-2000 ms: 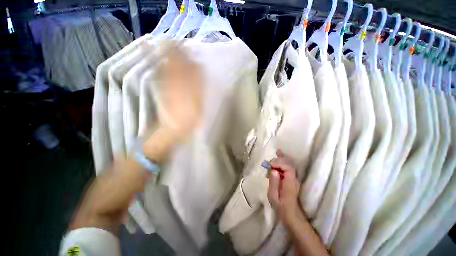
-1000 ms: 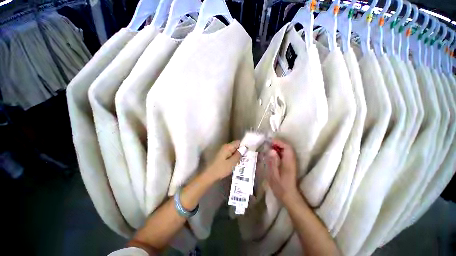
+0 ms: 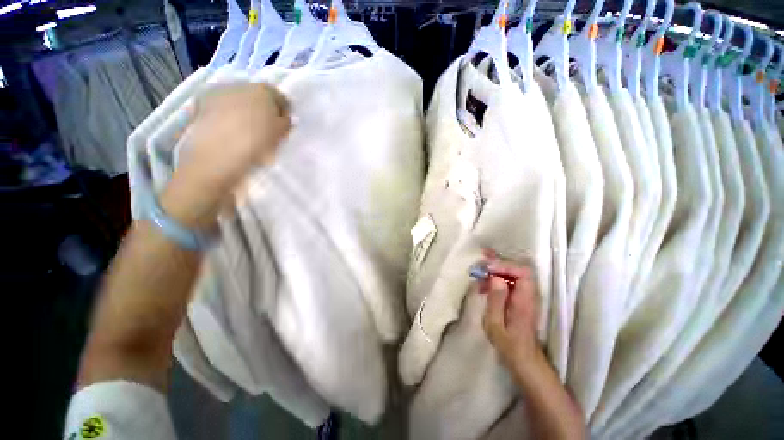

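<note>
Cream jackets hang in two groups, a left group (image 3: 344, 146) and a right group (image 3: 516, 198). My left hand (image 3: 241, 129) is raised and blurred in front of the left group; whether it grips cloth cannot be told. My right hand (image 3: 513, 301) is closed around a slim red pen or tool (image 3: 505, 275) with a grey-blue tip, in front of the nearest right jacket. That jacket shows a dark neck label (image 3: 475, 106) and a thin pale string (image 3: 422, 322) on its front. A small white piece (image 3: 423, 230) shows at its front edge. No printed tag face is visible.
White hangers (image 3: 331, 34) with orange, green and yellow markers hold the jackets along the top. The right row runs back to the right edge. Pale pleated garments (image 3: 112, 103) hang at the back left. A dark gap lies between the two jacket groups.
The printed tags held between my hands one second ago are out of sight. My left hand has moved up and left to the left group. My right hand still holds the red item.
</note>
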